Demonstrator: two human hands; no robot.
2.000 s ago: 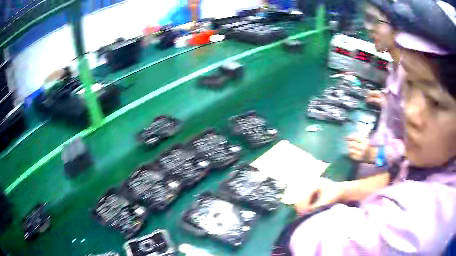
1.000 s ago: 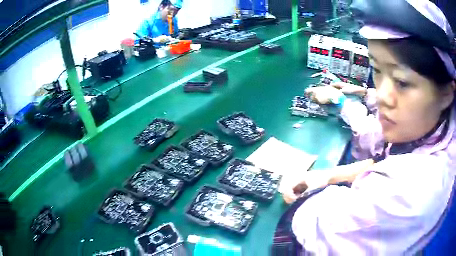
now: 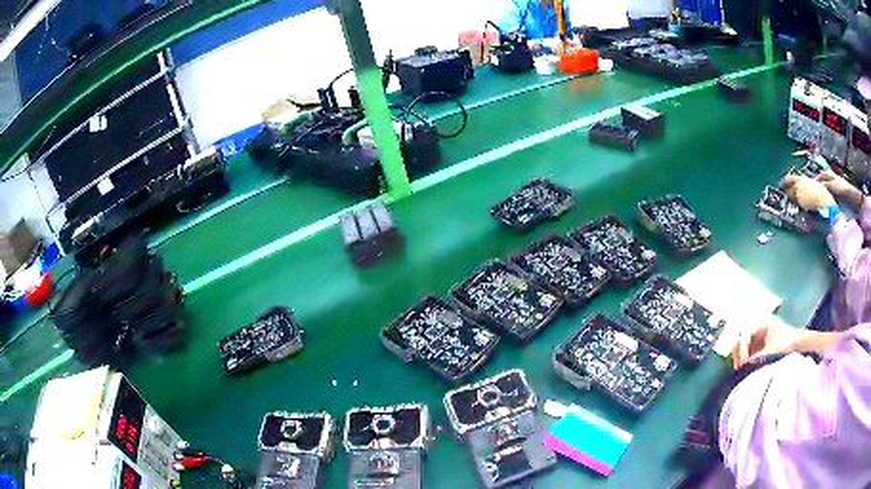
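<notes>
Neither of my hands is in view. Nearest in front, three dark grey housings with pale-rimmed upper sections and round centres stand in a row: left (image 3: 294, 449), middle (image 3: 385, 444) and right (image 3: 499, 425). The left and middle ones are cut off by the bottom edge. A pink, blue and yellow block (image 3: 587, 439) lies right of them. Behind lie several open black housings with speckled circuit boards (image 3: 441, 336), most in a slanting row. One more open housing (image 3: 261, 339) lies apart at the left.
A white power supply (image 3: 91, 430) with red displays and red clips is at bottom left. Dark stacked pieces (image 3: 119, 301) stand behind it. More supplies (image 3: 829, 119) are at right. A person in pink (image 3: 802, 411) sits at right, near a pale sheet (image 3: 731, 287). A green post (image 3: 377, 115) rises at the back.
The view has swung left, so the housings sit further right. The power supply at bottom left and the full row of three grey housings have come in. The seated person's face has left the picture.
</notes>
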